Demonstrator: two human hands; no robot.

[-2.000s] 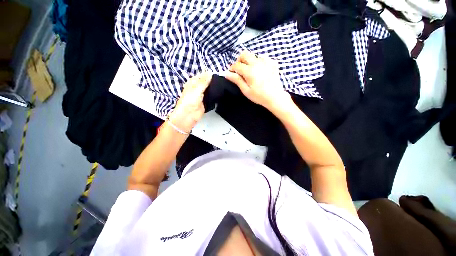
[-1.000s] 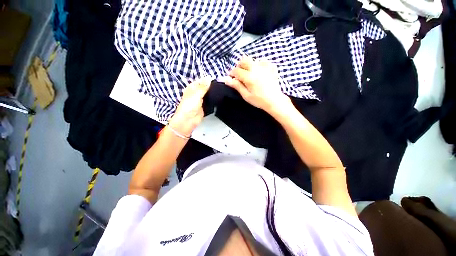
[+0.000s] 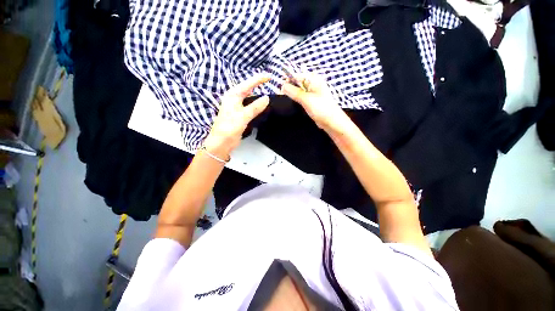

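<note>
A dark and white gingham garment (image 3: 201,48) lies in front of me, with a flat gingham part at its right. A black shirt (image 3: 450,146) with gingham trim and small pale buttons spreads to the right. My left hand (image 3: 233,118) is at the lower edge of the gingham, thumb and fingers apart, beside dark cloth. My right hand (image 3: 315,103) is just right of it, over the gingham's lower edge, its fingers bent and thumb close to them. Whether its fingertips pinch cloth or a small tool is hidden.
A white board (image 3: 152,115) lies under the garments. A black garment pile (image 3: 115,146) hangs at the left, with turquoise cloth (image 3: 62,36) beyond it. A brown padded item (image 3: 481,270) is at the lower right. Yellow-black tape (image 3: 115,255) marks the grey floor.
My left hand has opened from the black cloth held up between my hands, and that cloth has sunk. My right hand has moved slightly up. The whole view has shifted a little.
</note>
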